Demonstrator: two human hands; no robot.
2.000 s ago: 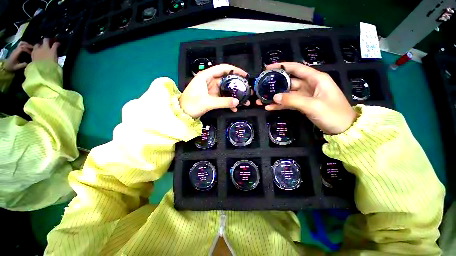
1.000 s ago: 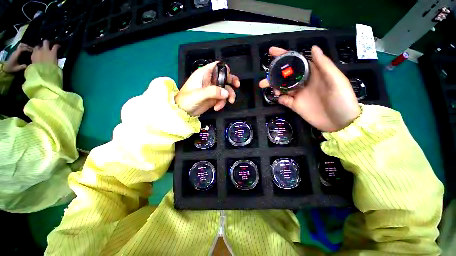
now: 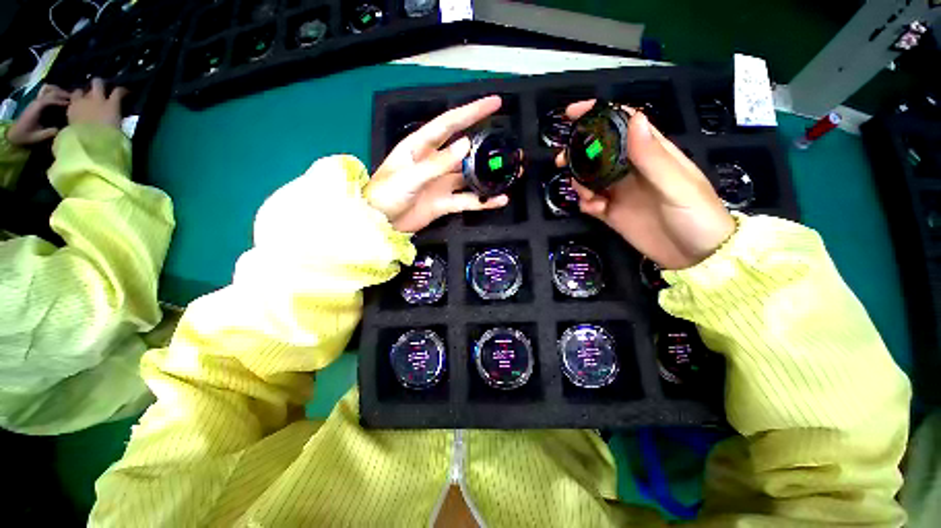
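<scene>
My left hand point(image 3: 428, 170) holds a round smartwatch unit point(image 3: 494, 161) by its edges, fingers spread around it, a green mark lit on its dark face. My right hand point(image 3: 660, 186) holds a second smartwatch unit point(image 3: 598, 147), tilted, also with a green mark. Both are above the back part of a black foam tray point(image 3: 547, 416). Other watch units sit in the tray's pockets, such as one in the front row point(image 3: 505, 358), showing small pink marks. My hands hide some back pockets.
A paper label point(image 3: 754, 91) stands at the tray's back right corner. A red pen-like item point(image 3: 818, 130) lies beside a metal upright point(image 3: 862, 62). Another foam tray point(image 3: 341, 47) lies behind left. Another person's hands point(image 3: 95, 105) are at far left, and another tray is at right.
The left unit has turned from edge-on to face-up view. The right unit has tilted. Their displays now show green marks; the right one showed a red patch a second ago.
</scene>
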